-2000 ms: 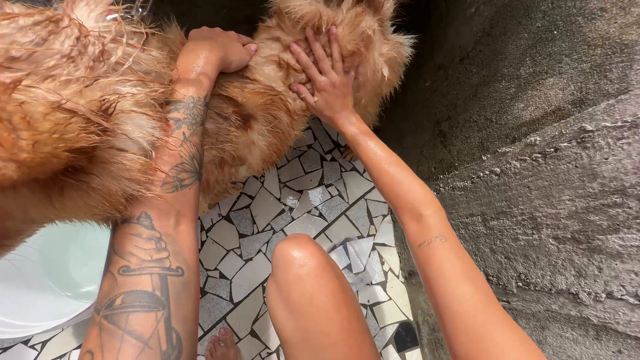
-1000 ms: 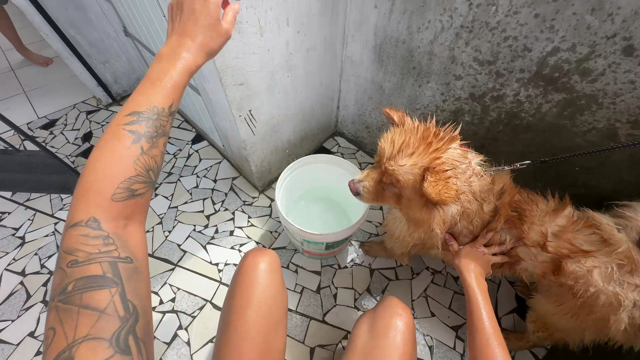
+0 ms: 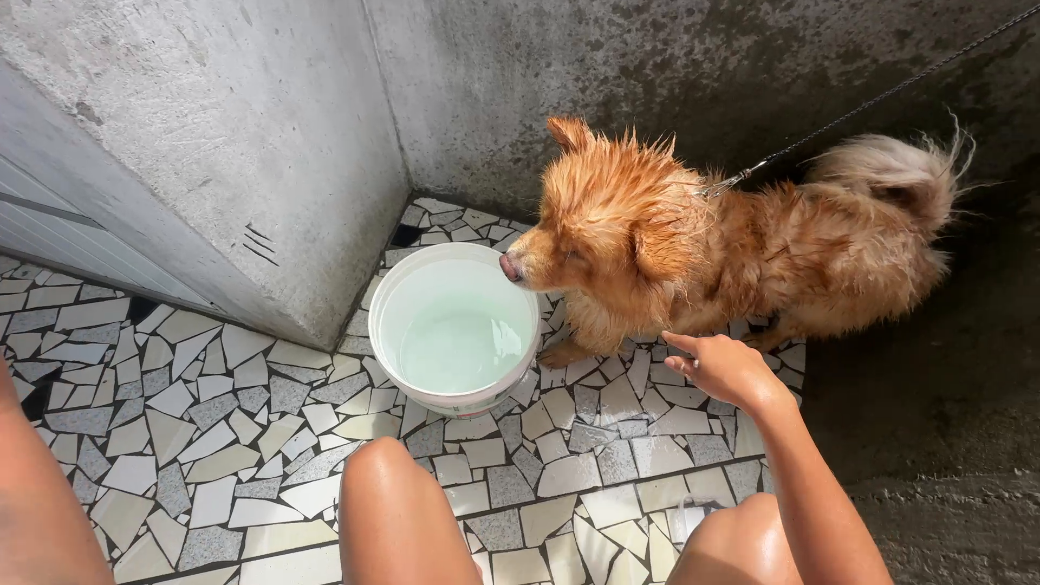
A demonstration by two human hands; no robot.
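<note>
A wet, reddish-tan dog (image 3: 756, 252) stands side-on at the right, its muzzle over the rim of a white plastic bucket (image 3: 377, 325) that holds clear, pale green-looking water. A dark braided leash (image 3: 877, 97) runs from a metal clip at its neck to the upper right. Just below the dog's chest is my right hand (image 3: 719, 366), index finger extended toward the bucket side, with nothing seen in it; whether it touches the fur is unclear. Of my left side only part of the arm shows at the left edge, and the hand is out of frame.
Rough concrete walls (image 3: 487, 89) meet in a corner behind the bucket. A concrete pillar (image 3: 276, 162) stands left of it, beside a pale ribbed panel (image 3: 81, 244). Broken-tile mosaic (image 3: 284, 471) covers the floor, with wet patches at the right. My bent knees (image 3: 398, 504) are at the bottom.
My right hand has come off the dog's chest fur, where it lay a second ago. My left hand, raised at the top then, has left the view. The view has shifted.
</note>
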